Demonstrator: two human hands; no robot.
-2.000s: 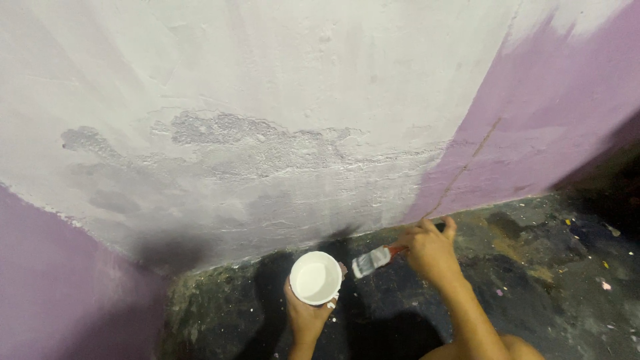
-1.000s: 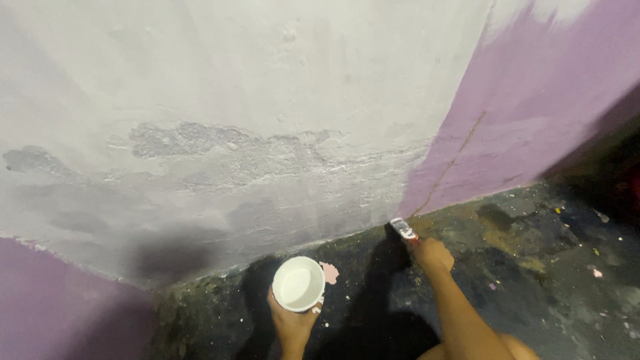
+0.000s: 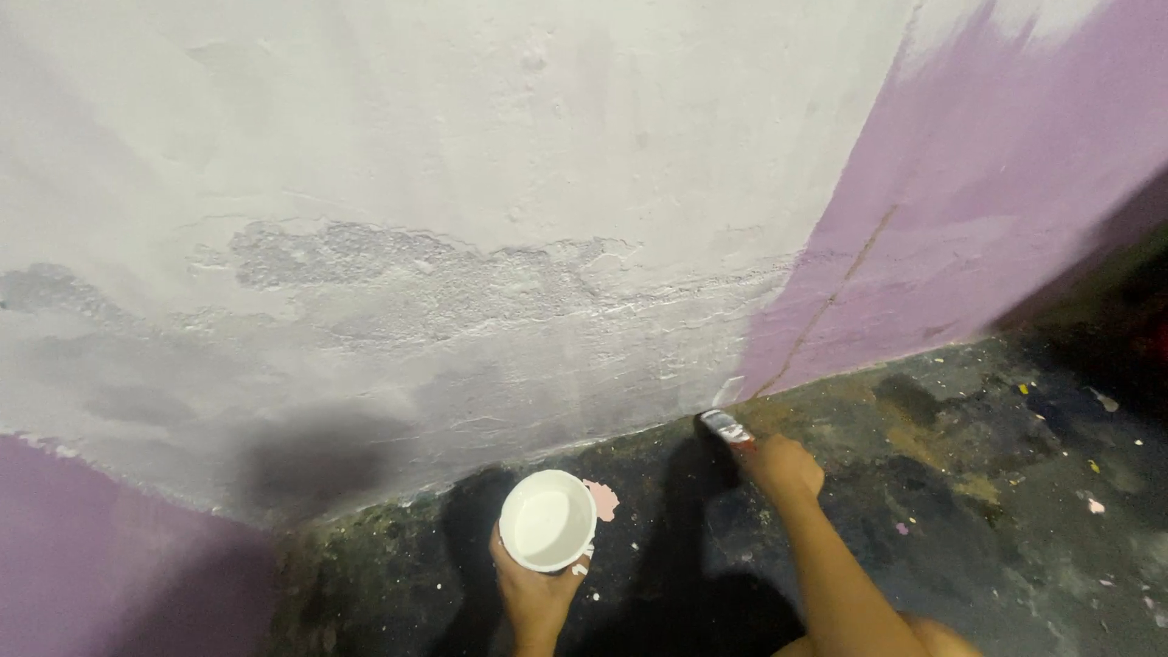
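My left hand [image 3: 538, 593] holds a white tub [image 3: 547, 522] of white paint from below, above the dark floor. Drips of white paint mark its fingers. To the right, my right hand [image 3: 787, 470] is closed around the reddish handle of a paintbrush [image 3: 727, 427], its bristles coated in white. The bristles are by the foot of the wall, close to where white paint meets purple; whether they touch it I cannot tell. The white-painted wall [image 3: 547, 137] has a rough, flaking band low down.
Purple wall areas lie at the right [image 3: 985, 182] and lower left [image 3: 82, 538]; a thin brown crack runs down the right one. The dark floor [image 3: 958, 529] bears paint specks and a pink patch [image 3: 601, 501] beside the tub.
The brush was lower and farther from the wall two seconds back, beside the tub; my right hand has since swung it up to the wall's foot. A small white stroke now shows at the purple edge.
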